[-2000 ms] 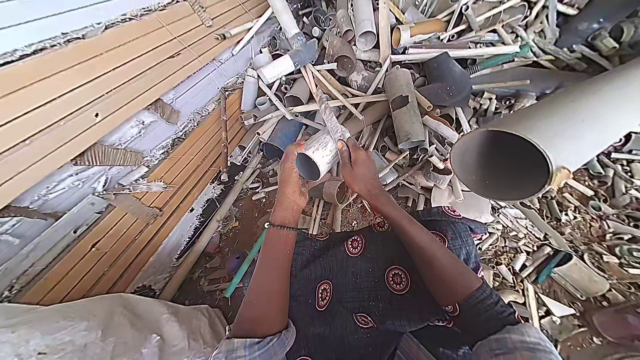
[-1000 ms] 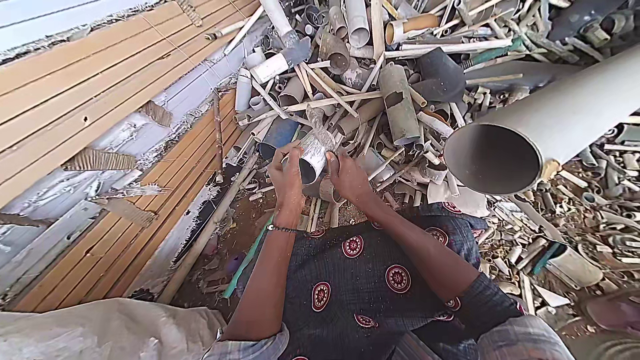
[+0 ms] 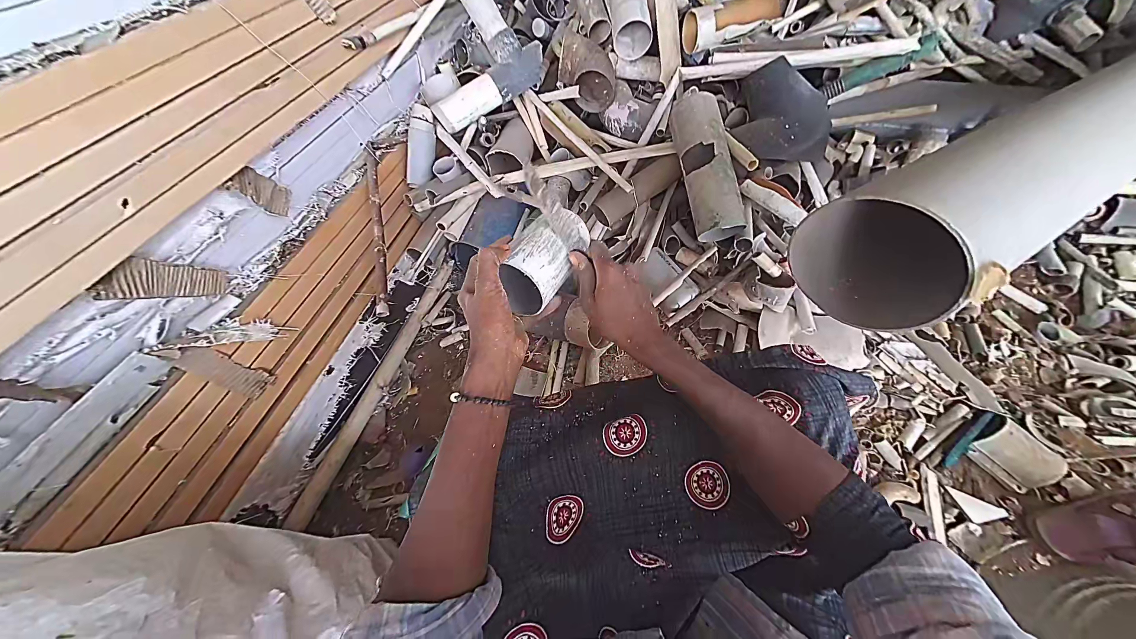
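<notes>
In the head view, my left hand (image 3: 491, 315) grips the left side of a short, whitish, scuffed plastic pipe piece (image 3: 543, 259), whose open end faces down toward me. My right hand (image 3: 617, 300) is closed at the pipe's right side, with the thumb near its rim. A blurred, pale strip, perhaps a blade (image 3: 552, 206), lies along the far upper part of the pipe; whether the right hand holds its near end cannot be told. A patterned dark cloth (image 3: 621, 497) covers the lap below both hands.
A large grey pipe (image 3: 985, 204) juts in from the right, its open end near my right forearm. Beyond the hands lies a heap of pipe offcuts (image 3: 710, 169). Long orange-brown slatted panels (image 3: 204, 426) stretch along the left. A pale sack-like cloth (image 3: 177, 581) is at lower left.
Both hands remain around the white pipe piece. The pale strip, which stood more upright over the pipe two seconds ago, now leans further to the upper left.
</notes>
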